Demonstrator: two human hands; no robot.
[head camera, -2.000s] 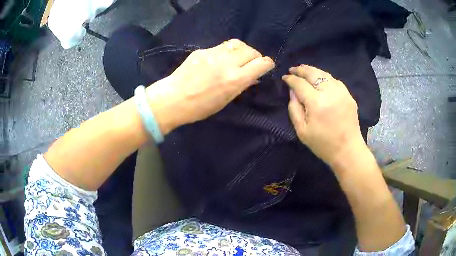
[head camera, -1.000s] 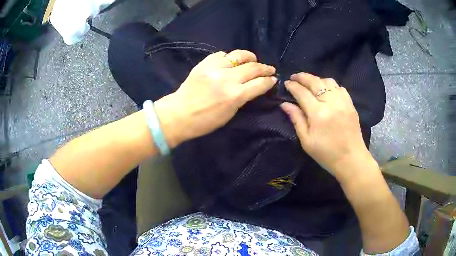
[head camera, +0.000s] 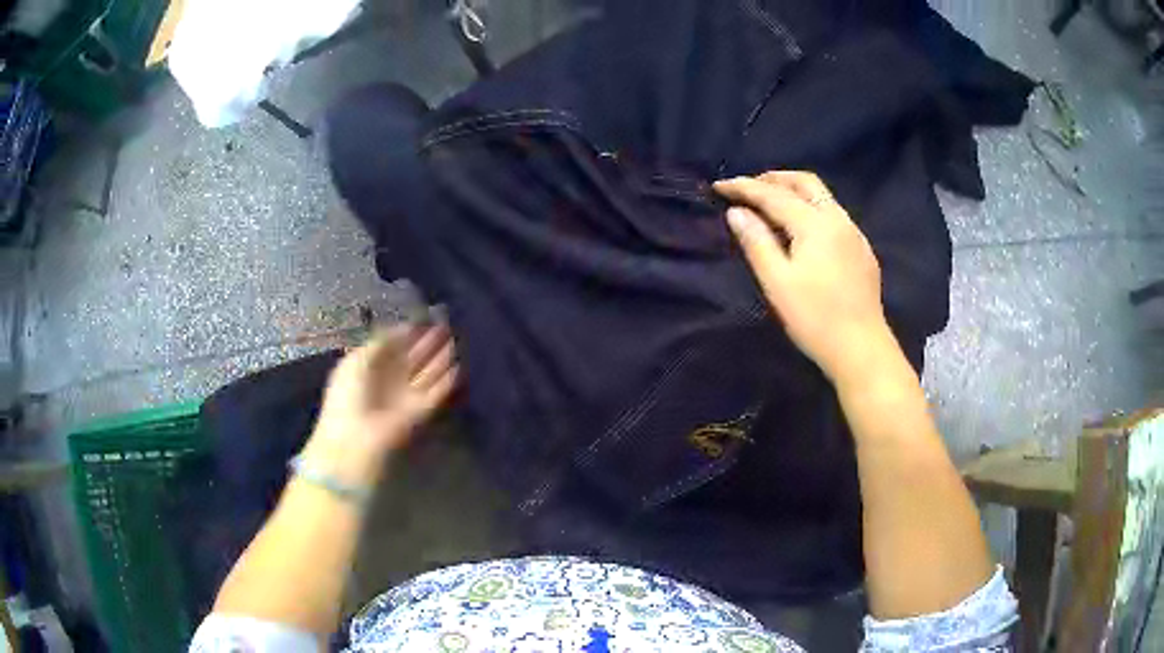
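A dark denim garment (head camera: 613, 319) lies bunched across the lap, with pale double topstitching on it. A yellow-orange embroidery mark (head camera: 723, 438) shows on its lower part, beside a stitched outline. My right hand (head camera: 811, 262) pinches a fold of the denim at the upper middle with thumb and fingers. My left hand (head camera: 393, 379) is blurred, at the garment's left edge, palm partly turned up with fingers spread. It holds nothing that I can see.
A green plastic crate (head camera: 128, 440) stands at lower left beside more dark cloth (head camera: 249, 434). A white cloth (head camera: 243, 51) is at upper left. A wooden frame (head camera: 1111, 510) is at lower right. The floor (head camera: 166, 274) is grey and speckled.
My left hand has let go of the denim and moved down and left to its edge. My right hand stays on the cloth. The green crate has come into view.
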